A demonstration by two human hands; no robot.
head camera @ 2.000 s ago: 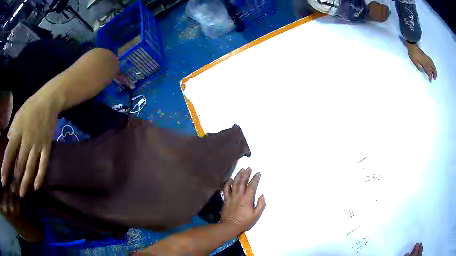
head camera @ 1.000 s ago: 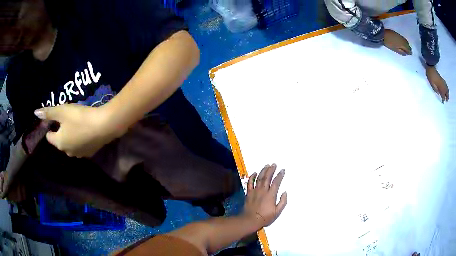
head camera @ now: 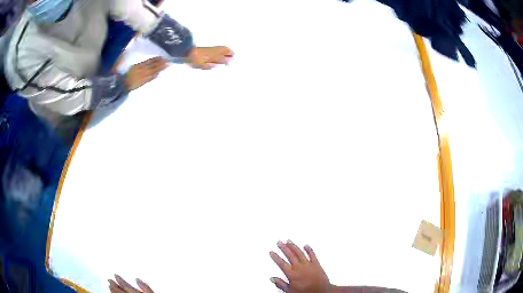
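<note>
My right hand (head camera: 301, 272) lies palm down on the white-topped table (head camera: 258, 154) at the bottom centre, fingers spread, holding nothing. My left hand (head camera: 131, 286) is at the bottom left, cut off by the picture's edge. Only its fingers show, apart and on or just over the table, with nothing seen in them. A tan square card (head camera: 426, 237) with a handwritten mark lies right of my right hand, beside the orange-yellow strip (head camera: 446, 171). No garment is under or in my hands.
A person in a pale top and mask stands at the upper left, both hands (head camera: 209, 57) on the table. A dark cloth heap (head camera: 438, 26) lies at the upper right. A white basket (head camera: 490, 246) with items stands at the right edge. Blue floor (head camera: 28, 217) shows at left.
The view has turned to the right. The person in black with the brown garment is out of view. My right hand now shows much more, my left much less. The card, basket and dark cloth have come in.
</note>
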